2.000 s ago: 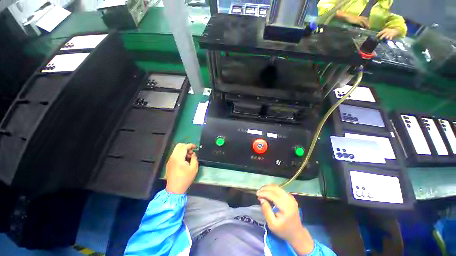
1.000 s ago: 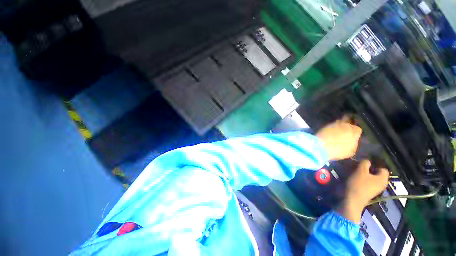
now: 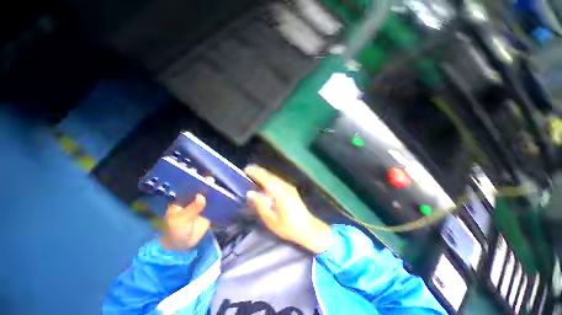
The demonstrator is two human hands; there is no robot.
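Note:
Two dark blue-grey phone panels with round dots are in my hands, in front of my body. One panel lies nearer to me and overlaps the other panel behind it. My left hand holds the near panel at its lower left edge. My right hand grips the panels at their right end. The image is blurred, so the exact finger contact is hard to tell.
The press control panel with its red emergency stop is at the right. A black tray is at upper left, a white paper on the green bench. Panels in trays are at lower right. A yellowish air hose curves below the control panel.
Both hands have left the press and come back in front of my body, now with two panels in them. The view has shifted slightly.

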